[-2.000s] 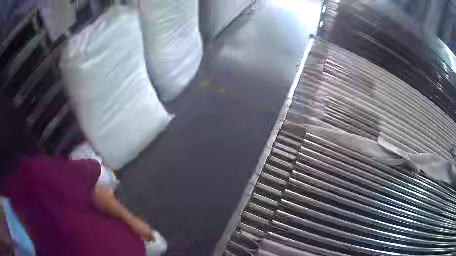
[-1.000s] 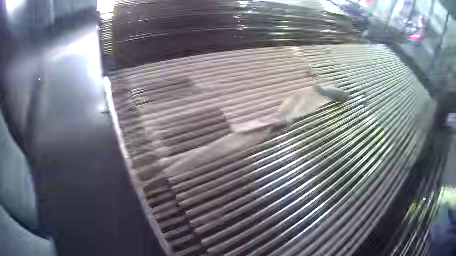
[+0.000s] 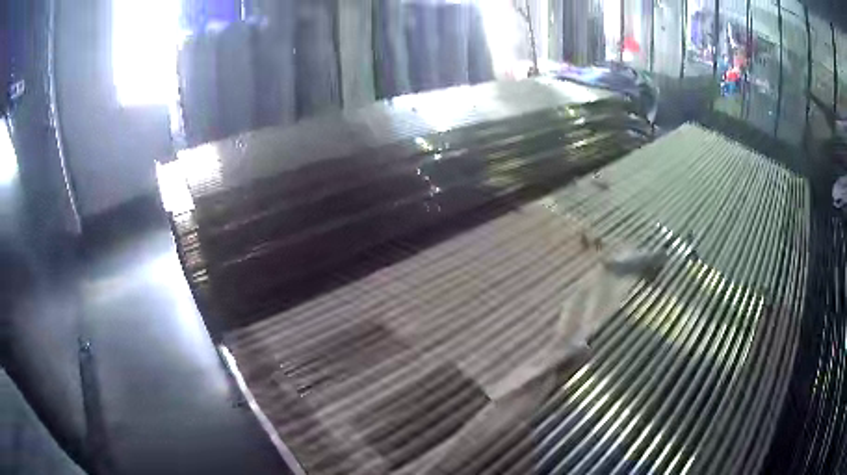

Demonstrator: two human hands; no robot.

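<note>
Long metal tubes (image 3: 650,380) lie side by side in close rows on a wide bed. Their near part is bare and shiny; the part farther back looks matt and pinkish-beige or pale. A long whitish cloth strip (image 3: 585,301) lies loose and crumpled across the tubes, running from the lower middle towards the right. Neither of my hands is in the picture. The view is blurred.
A tall dark stack of tubes (image 3: 371,195) stands behind the bed, with cloths (image 3: 604,79) heaped on its far right end. Grey floor (image 3: 149,353) runs along the left. Windows and curtain-like panels (image 3: 269,65) stand at the back. More tubes (image 3: 827,343) lie at the right edge.
My view has swung right and up from the maroon-clad person and white sacks, which are out of view now. The back windows have come in. The cloth strip still lies across the tubes.
</note>
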